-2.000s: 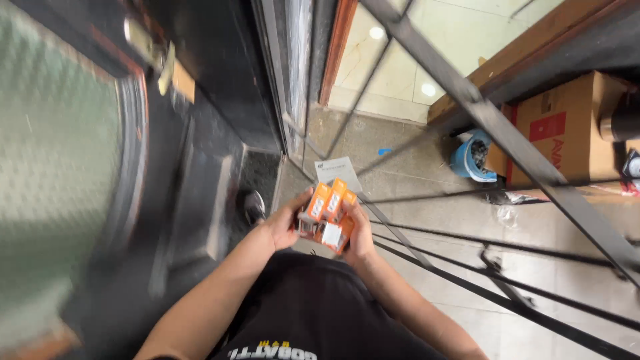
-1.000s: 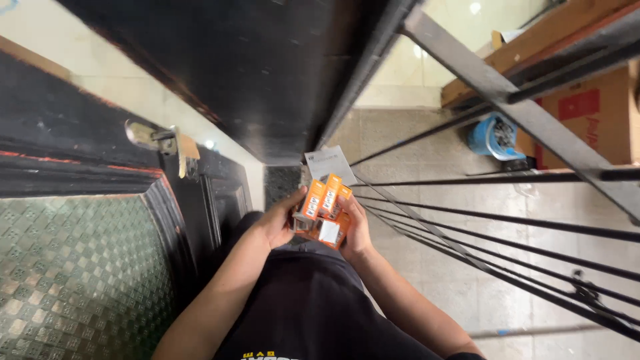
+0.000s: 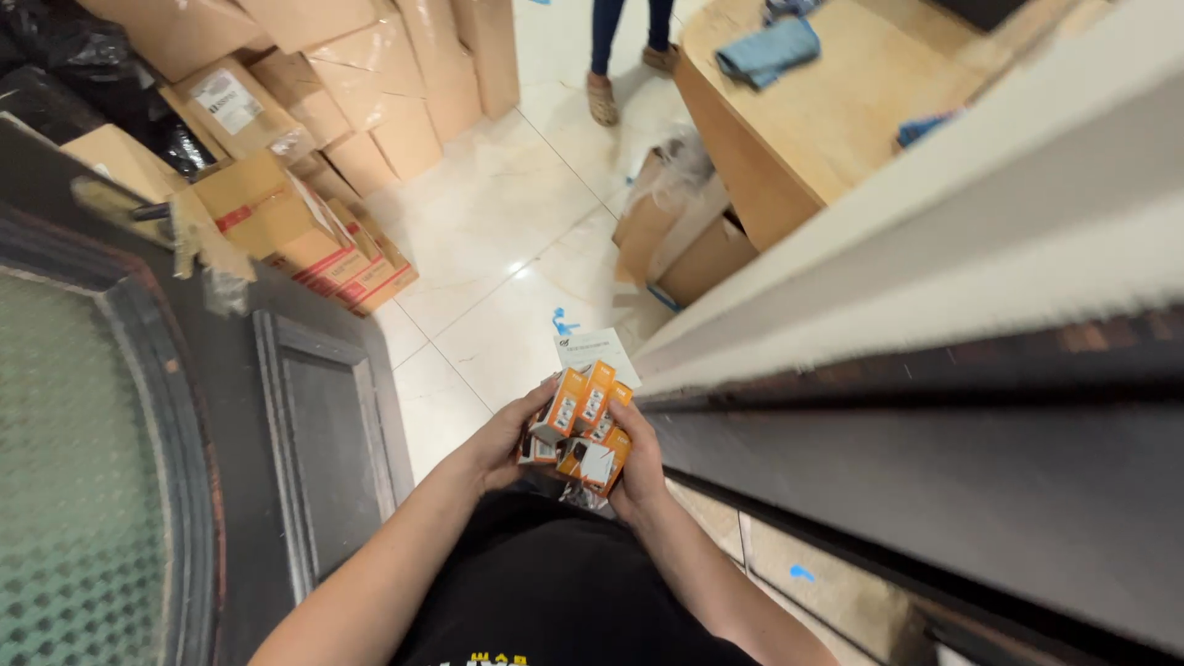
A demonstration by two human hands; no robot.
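Several small orange-and-white cartons [image 3: 585, 407] are bunched together in front of my black shirt. My left hand [image 3: 507, 435] presses against the left side of the bunch, and my right hand [image 3: 640, 455] grips its right side, the thumb near the upper cartons. A white printed sheet [image 3: 597, 351] sticks out beyond the far end of the cartons; what bears it is hidden. The undersides of the cartons and most of my fingertips cannot be seen.
A dark door with patterned glass [image 3: 324, 444] stands at left, a door frame [image 3: 879, 462] at right. Ahead are stacked cardboard boxes [image 3: 370, 74], an open carton [image 3: 314, 231], a box [image 3: 694, 250] beside a wooden table [image 3: 768, 139], and a person's legs [image 3: 629, 37].
The view has moved from beside the metal railing into a doorway, and a tiled room with boxes now shows ahead. Both hands keep hold of the cartons.
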